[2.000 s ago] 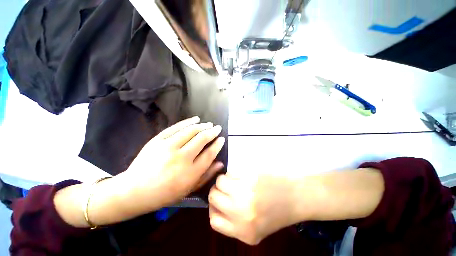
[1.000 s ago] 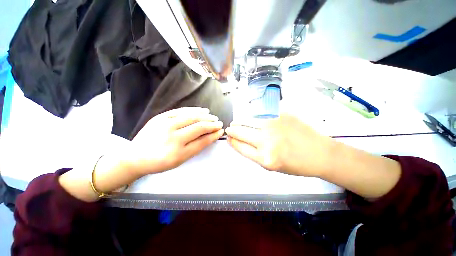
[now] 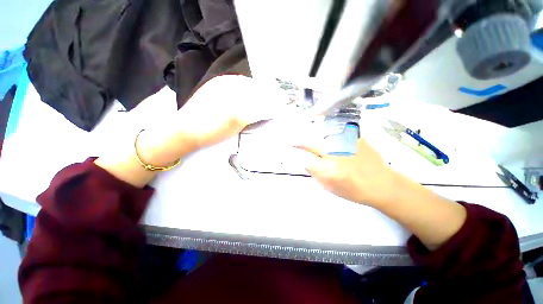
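Dark brown-black cloth (image 3: 128, 53) lies heaped on the left of the white table, its near end running to the machine needle area. The white sewing machine head (image 3: 280, 35) stands over it, its metal presser parts (image 3: 306, 98) blurred by glare. My left hand (image 3: 223, 110) reaches over the cloth's near edge, left of the needle; its fingers are washed out, so its hold cannot be told. My right hand (image 3: 351, 175) is low on the table just in front of the blue-and-clear round attachment (image 3: 342, 139), fingers apart, with no cloth visible in it.
Blue and lime-green thread snips (image 3: 426, 145) lie right of the machine. Black snips (image 3: 518, 184) lie at the far right. A grey ruler strip (image 3: 274, 246) runs along the front edge. A grey knob (image 3: 495, 47) is at the upper right.
My hands, together at the cloth edge a second ago, are now apart; the left has moved up toward the needle. The cloth has shifted away from the front. The view has also shifted.
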